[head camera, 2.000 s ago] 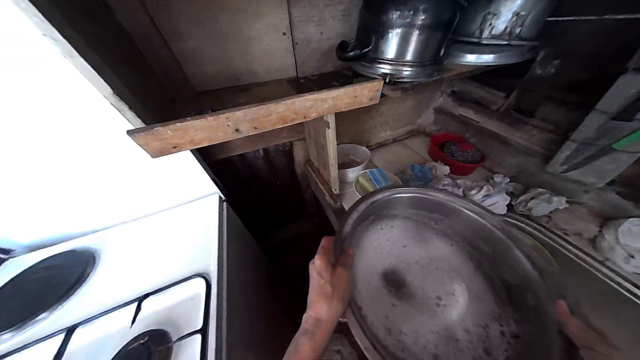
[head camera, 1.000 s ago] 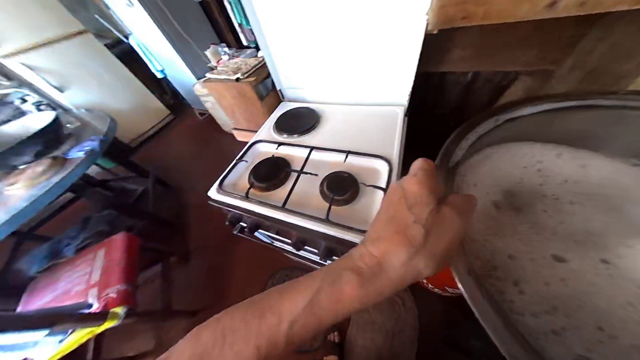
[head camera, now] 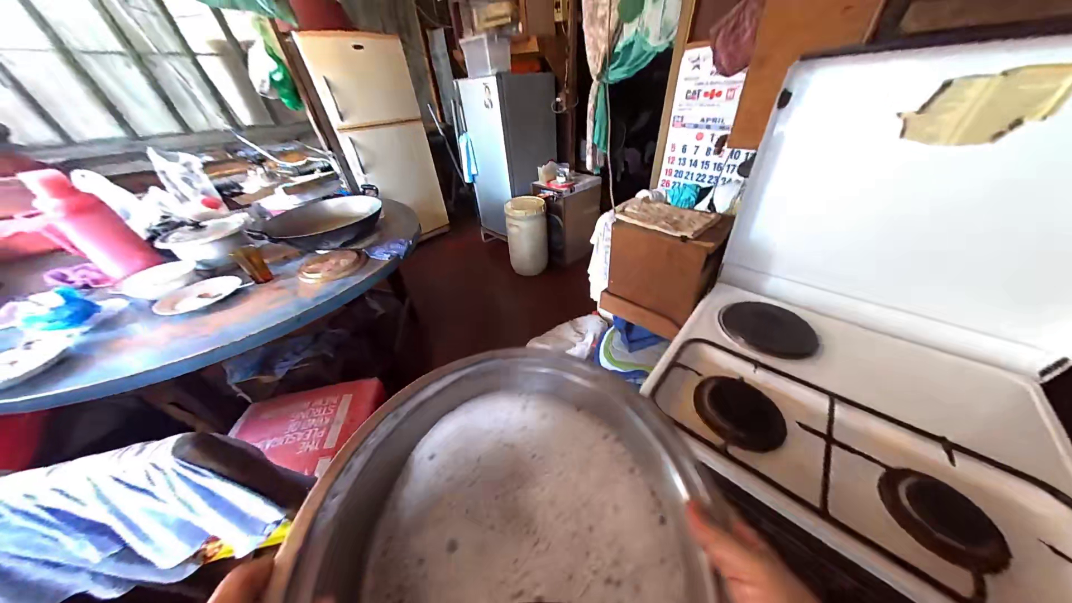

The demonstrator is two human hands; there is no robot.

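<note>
A large round metal basin fills the lower middle of the head view, its pale, speckled inside facing me; whether that is cloudy liquid or the bare bottom I cannot tell. My left hand grips the rim at the lower left, mostly cut off by the frame edge. At the lower right my right hand holds the opposite rim, slightly blurred. Close to the basin's right side stands a white gas stove with its lid raised.
On the left is a round blue table with a wok, plates and a pink thermos. Below it sit a red box and a striped cloth. A wooden cabinet, a lidded container and refrigerators stand farther back.
The view has swung left from the counter with pots and the red bowl, past the stove, towards the room and blue table. The basin has moved along with both hands.
</note>
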